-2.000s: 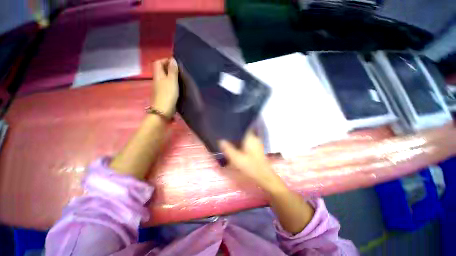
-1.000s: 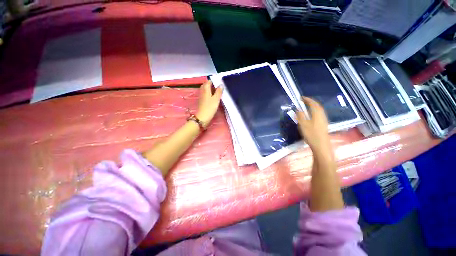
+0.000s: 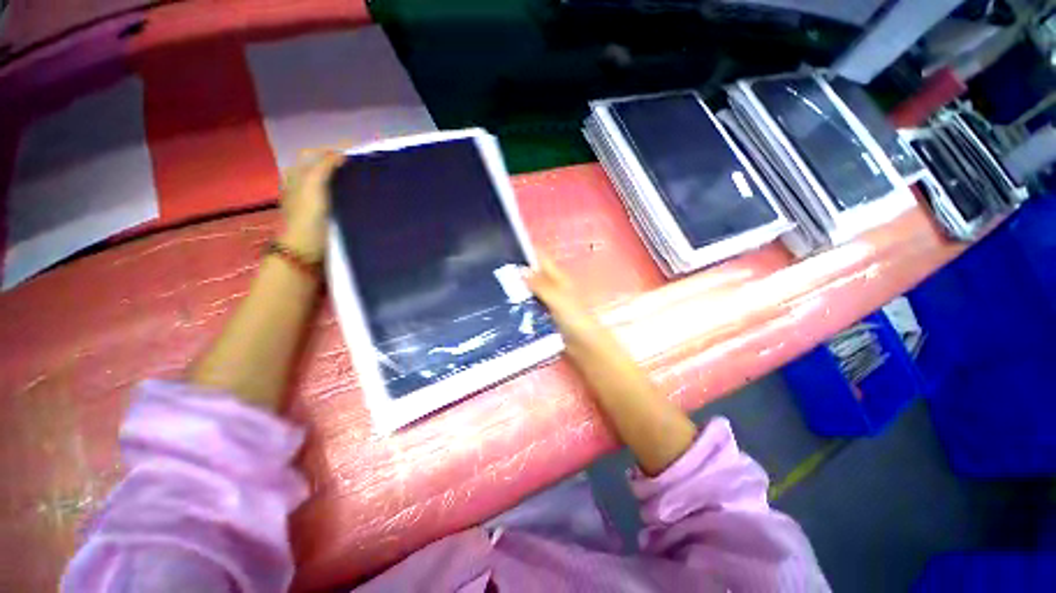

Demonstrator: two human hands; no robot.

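Observation:
A dark tablet (image 3: 434, 249) lies screen side up on a slightly larger white sheet (image 3: 388, 400), with a small white label near its right edge and bright film reflections along its lower end. My left hand (image 3: 310, 206) holds the upper left edge of the tablet and sheet. My right hand (image 3: 564, 304) holds the right edge beside the label. Fingers under the edges are hidden.
Stacks of tablets with white layers stand to the right, one nearer (image 3: 701, 174) and one behind it (image 3: 828, 145). More slabs lie at far right (image 3: 955, 174). White rectangles (image 3: 336, 93) lie on the far left. A blue bin (image 3: 851, 376) is below the bench edge.
The tablet and its white sheet have moved left, away from the stacks, with both hands. The right hand has come to the sheet's right edge. The view has shifted too.

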